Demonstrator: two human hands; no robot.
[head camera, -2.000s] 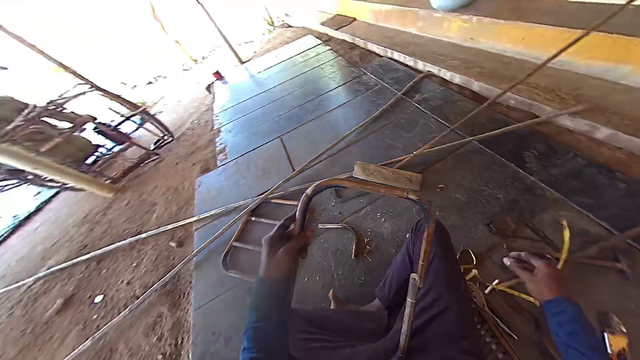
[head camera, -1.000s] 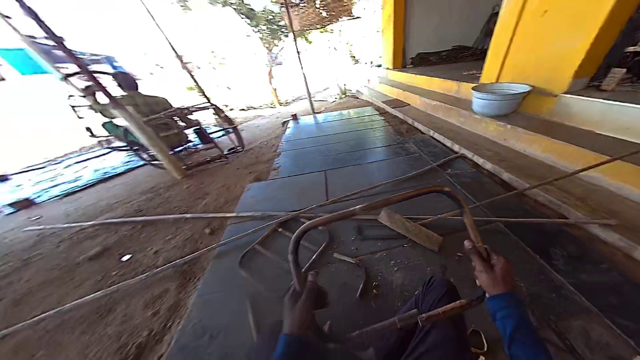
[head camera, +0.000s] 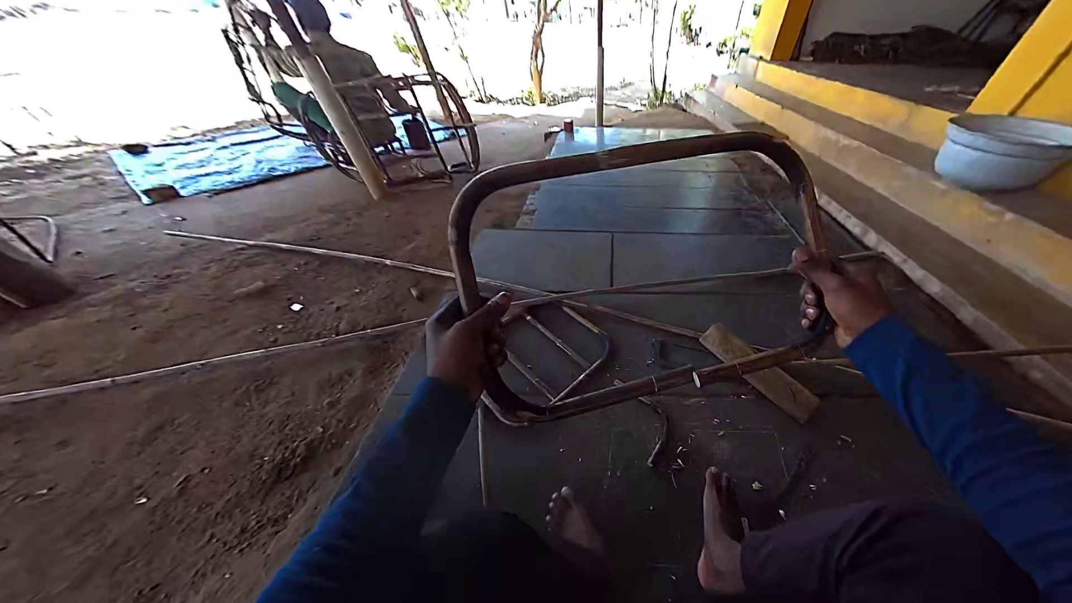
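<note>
I hold up a bent cane frame (head camera: 628, 157), a rounded rectangle whose two ends overlap along its lower side. My left hand (head camera: 466, 343) grips its left side, and my right hand (head camera: 840, 295) is closed around its right side. Below and behind it, a smaller cane frame with crossbars (head camera: 557, 343) lies on the dark stone slabs. A wooden block (head camera: 760, 373) rests to the right of that, partly behind the held frame's lower side. A short curved cane piece (head camera: 660, 431) lies on the slab nearer my feet.
Long thin canes (head camera: 318, 249) cross the slabs and the dirt. My bare feet are on the slab among shavings. At right are steps (head camera: 888, 180) with a metal basin (head camera: 1002, 152). Beyond a pole (head camera: 335, 109), a person sits near a wheeled frame and a blue sheet (head camera: 222, 159).
My right hand was off the frame at first and now holds its right side. The frame has been raised in both hands. The view has swung up and left.
</note>
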